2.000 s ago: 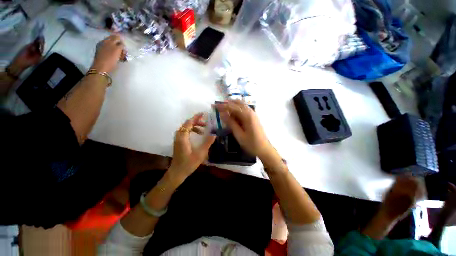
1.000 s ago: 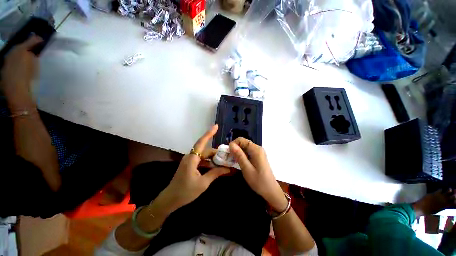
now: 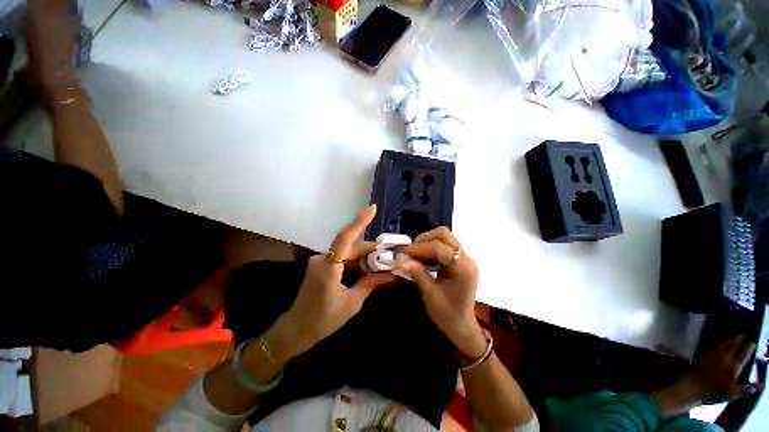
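My left hand [image 3: 335,274] and my right hand [image 3: 443,278] meet at the table's front edge. Between their fingertips is a small white charging case [image 3: 388,247] with its lid raised. My left hand grips the case. My right fingertips are at its right side; a small white piece shows there, too small to name surely. Just beyond my hands lies a black foam insert tray [image 3: 415,192] with two empty stem-shaped slots and a larger dark cutout, partly hidden by my fingers.
White and blue wrapped cases [image 3: 426,122] lie beyond the tray. A second empty insert box [image 3: 575,192] and stacked black boxes [image 3: 704,257] stand right. A smartphone [image 3: 376,37], cables [image 3: 285,25], clear bag [image 3: 573,46] and blue bag [image 3: 670,105] lie farther back. Neighbours' arms show at both sides.
The white case, closed a second ago, now has its lid up. My right hand has shifted slightly right. The left neighbour's arm has moved, and the black thing it held has left the table area.
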